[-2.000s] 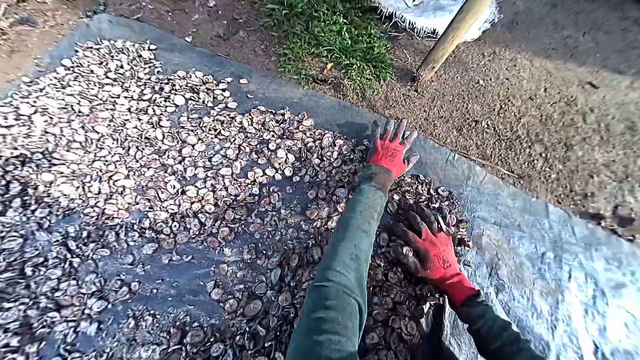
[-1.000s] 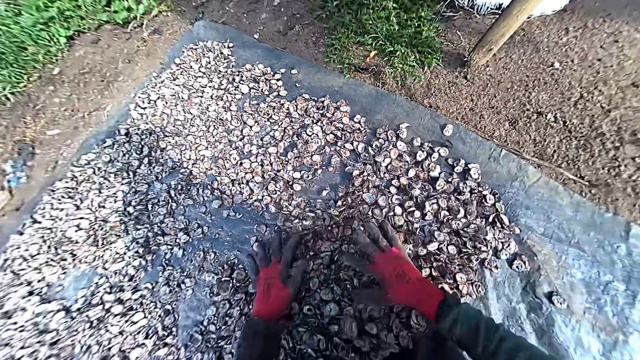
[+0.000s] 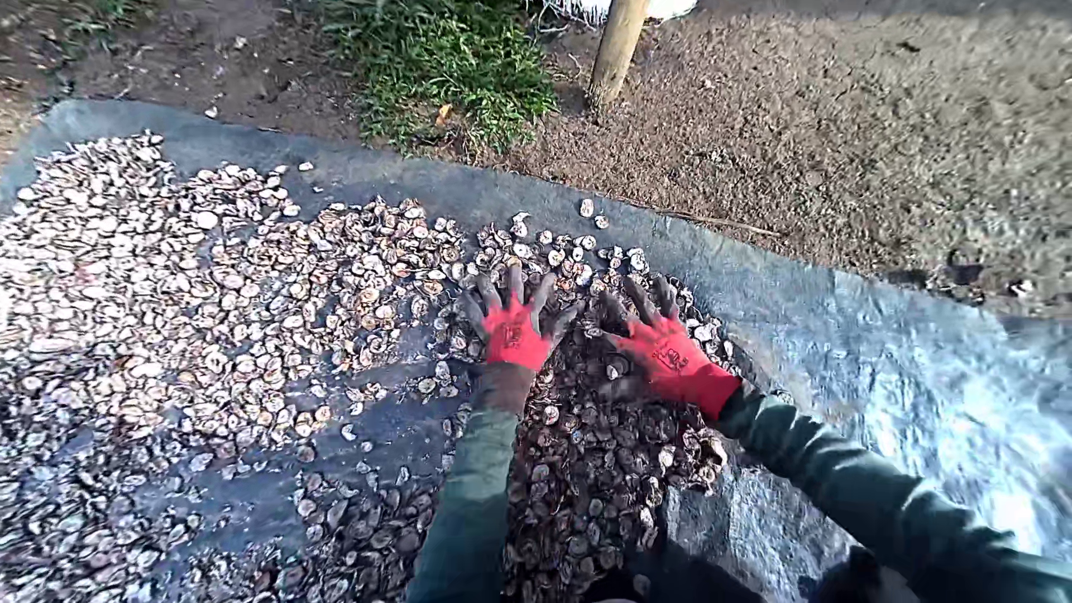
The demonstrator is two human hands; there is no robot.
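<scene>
Small dried, roundish slices (image 3: pixel 201 310), pale on top and dark at the rims, lie spread over a dark plastic tarp (image 3: pixel 837 335). My left hand (image 3: pixel 516 322), in a red glove with dark grey fingers, rests palm down on the slices near the tarp's far edge, fingers spread. To its right, my right hand (image 3: pixel 666 347) in a matching glove lies on the same layer, fingers apart and pointing away from me. Neither hand grips anything that shows. The slices under both palms are hidden. Between and below the hands they lie thick and in shade.
Beyond the tarp's far edge are bare soil (image 3: pixel 796 126), a patch of grass (image 3: pixel 452 67) and a wooden post (image 3: pixel 618 50). White material (image 3: pixel 670 7) shows behind the post. A thin stick (image 3: pixel 712 222) lies along the edge. A few slices sit apart near the edge.
Both hands have moved away from me over the slices, towards the tarp's far edge, since one second ago. The view has shifted between frames.
</scene>
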